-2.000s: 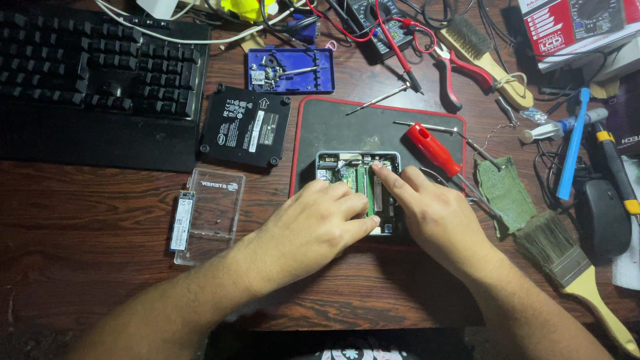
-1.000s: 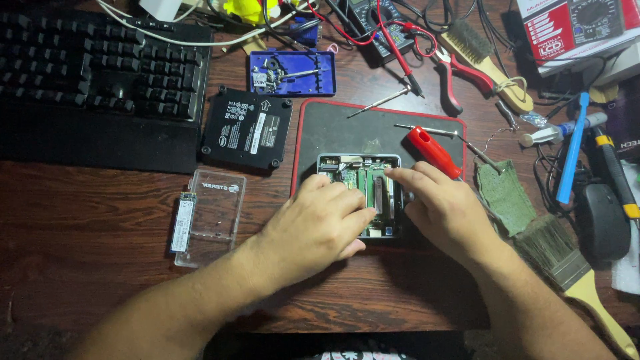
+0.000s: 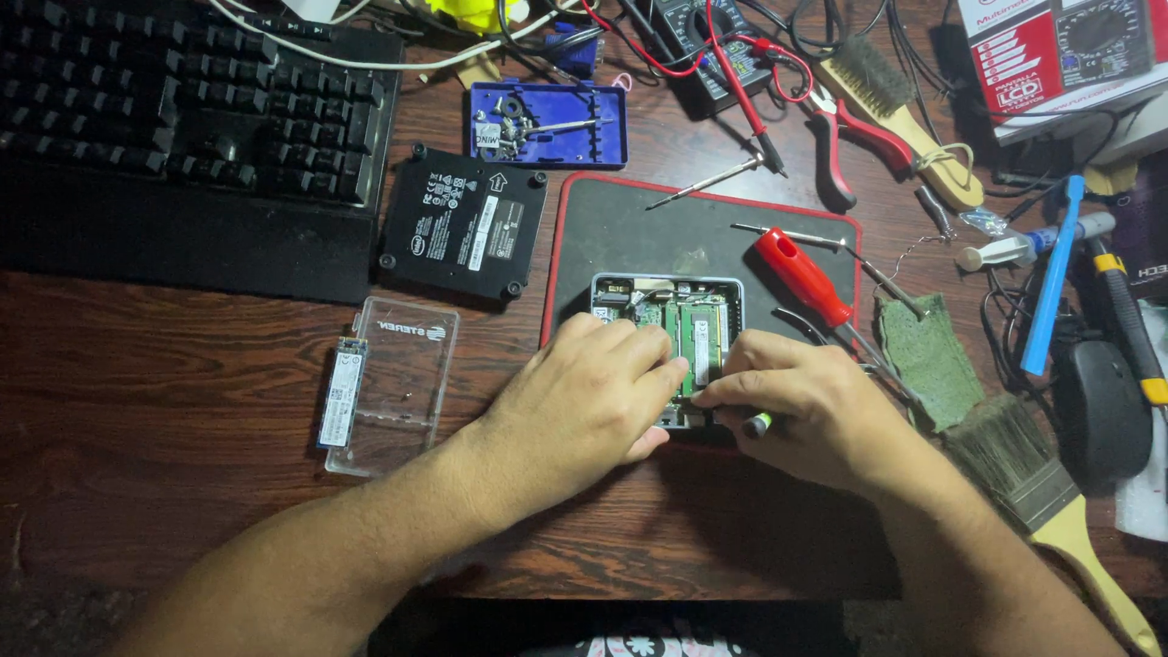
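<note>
An opened mini PC (image 3: 739, 297) lies on a black mat with a red edge (image 3: 630, 224), its green boards showing. Inside it a memory module (image 3: 702, 351) with a white label sits toward the right. My left hand (image 3: 607, 388) rests over the case's left and lower part, fingers bent; whether it grips the case is hidden. My right hand (image 3: 798, 388) is at the lower right corner, index fingertip near the module's lower end, with a green-tipped tool (image 3: 756, 425) showing under the fingers. The black bottom cover (image 3: 464, 224) lies at the upper left of the mat.
An M.2 drive (image 3: 340, 392) leans on a clear plastic box lid (image 3: 401, 447). Around the mat are a keyboard (image 3: 274, 137), a blue tray of small parts (image 3: 547, 151), a multimeter (image 3: 707, 46), pliers (image 3: 835, 151), a red-handled screwdriver (image 3: 803, 278), a green cloth (image 3: 926, 365) and a paintbrush (image 3: 1013, 465).
My right hand has moved from the upper right of the mini PC down to its lower right corner. The green tip under it now shows. My left hand stays over the case.
</note>
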